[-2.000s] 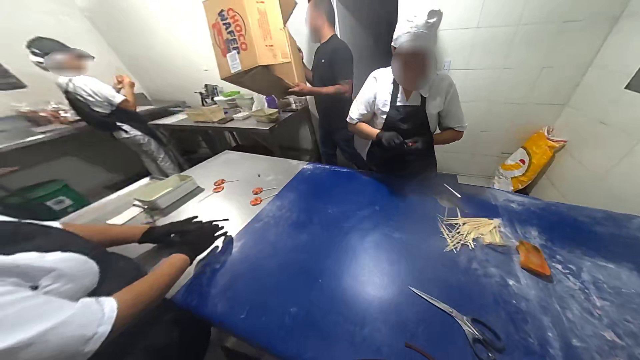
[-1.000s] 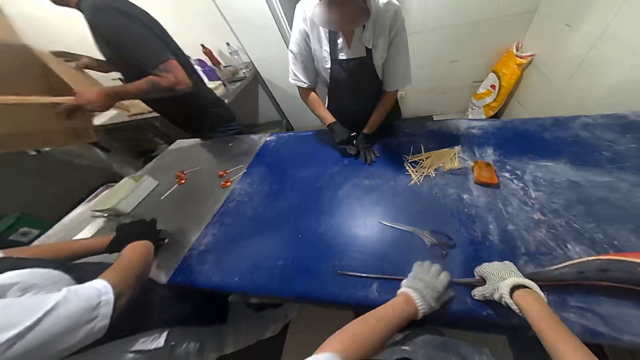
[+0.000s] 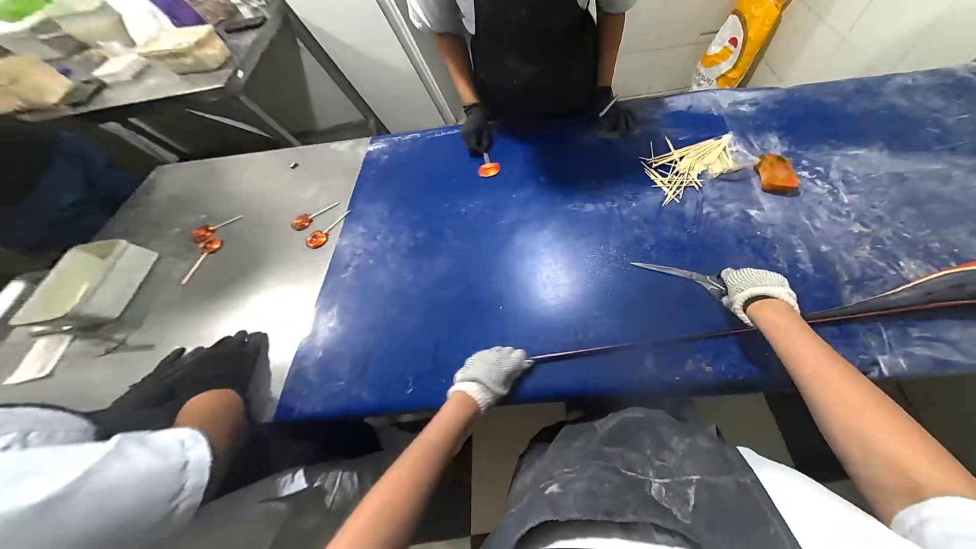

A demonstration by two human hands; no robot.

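My left hand (image 3: 490,374), in a white knit glove, is closed on the left end of a thin dark-red candy rope (image 3: 610,348) near the front edge of the blue table. The rope runs right to a thick dark candy mass (image 3: 907,299) with a red and cream stripe. My right hand (image 3: 759,292), gloved the same way, is closed on the handles of metal scissors (image 3: 675,271), whose blades point left. Across the table lie thin white sticks (image 3: 690,164) and an orange-brown block (image 3: 777,174).
A co-worker's black-gloved hand (image 3: 476,131) holds a red lollipop (image 3: 489,169) across the table. More lollipops (image 3: 316,239) lie on the steel table (image 3: 274,175) at left, near a pale tray (image 3: 84,282) and another co-worker's black-gloved hands (image 3: 206,370).
My right hand has left the rope and taken hold of the scissors. My left hand has moved to the rope's left end. The co-worker opposite now holds a lollipop. The view has shifted.
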